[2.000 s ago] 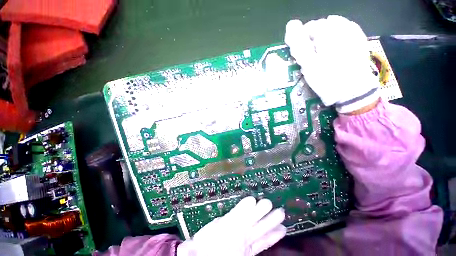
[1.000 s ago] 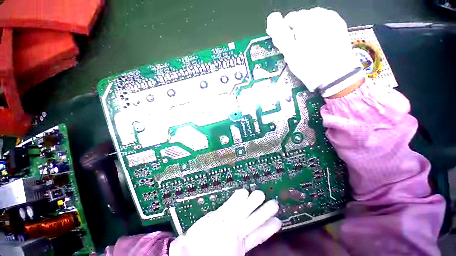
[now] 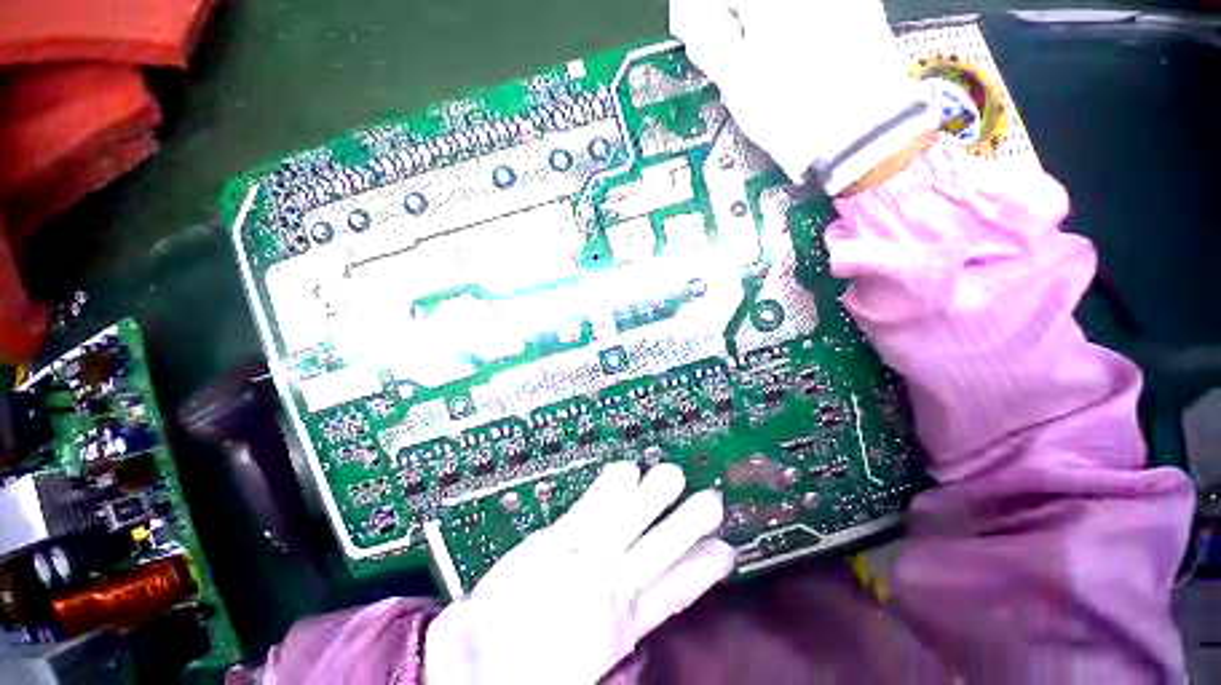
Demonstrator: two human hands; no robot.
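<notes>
A large green circuit board point(image 3: 536, 308) lies tilted in front of me, its flat solder side up, with bright glare across the middle. My right hand point(image 3: 790, 80), in a white glove, grips the board at its upper right corner; the top of the hand is cut off by the frame's edge. My left hand point(image 3: 589, 575), also in a white glove, lies flat on the board's lower edge with fingers apart. The underside of the board is hidden.
Red foam pads point(image 3: 80, 134) are stacked at the upper left. Another board point(image 3: 114, 495), component side up, lies at the left. A black scanner point(image 3: 255, 455) lies between the boards. A white dotted card with a yellow ring point(image 3: 971, 101) shows beyond my right wrist. Dark green matting point(image 3: 402, 54) lies underneath.
The whole scene has shifted up and left in the view, both hands along with the board. The glare has moved down the board, showing a row of round pads. Both hands stay in place on it.
</notes>
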